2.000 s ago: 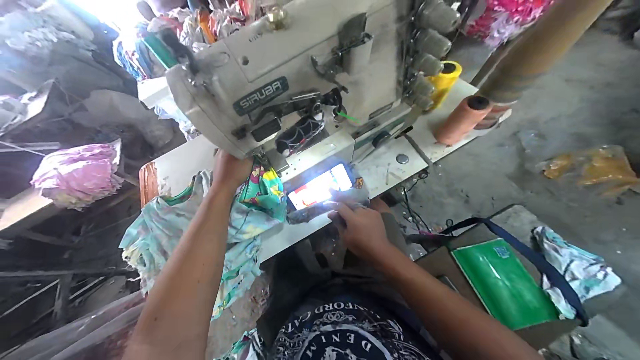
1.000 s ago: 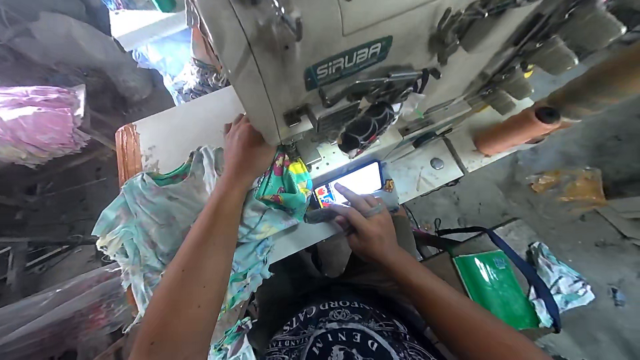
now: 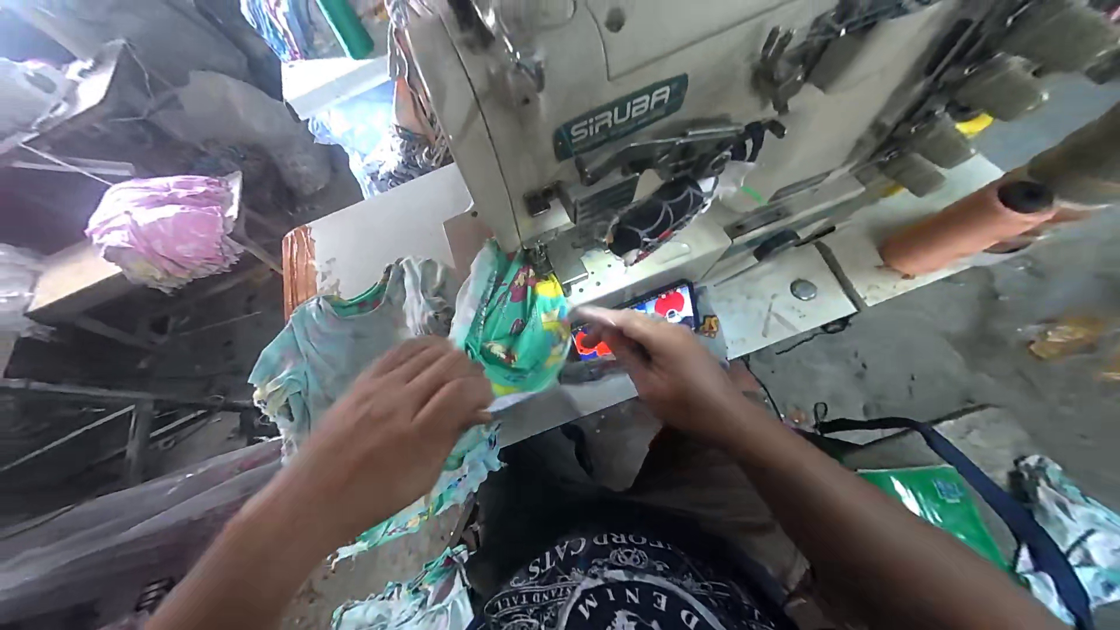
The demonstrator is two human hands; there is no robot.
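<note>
A Siruba industrial sewing machine [image 3: 630, 140] stands over the table, with a green and yellow printed fabric piece [image 3: 516, 328] at its needle area. My left hand [image 3: 407, 402], slightly blurred, is at the lower left edge of that fabric; whether it grips the cloth cannot be told. My right hand [image 3: 665, 363] is beside the fabric's right edge, thumb and fingers drawn together in front of a lit phone [image 3: 665, 306], which it partly hides. A small pale or metallic item may be at its fingertips, too blurred to name. A pale green shirt [image 3: 341, 337] lies on the table's left part.
An orange thread cone [image 3: 967, 227] stands on the right of the table [image 3: 376, 227]. A pink fabric bundle [image 3: 166, 227] rests on a bench at the left. At the lower right are a green packet [image 3: 941, 507], a dark strap [image 3: 954, 451] and printed cloth [image 3: 1072, 525].
My left hand has come away from beside the needle area, down towards me. My right hand has left the phone's screen, which now shows a different picture, and is by the fabric.
</note>
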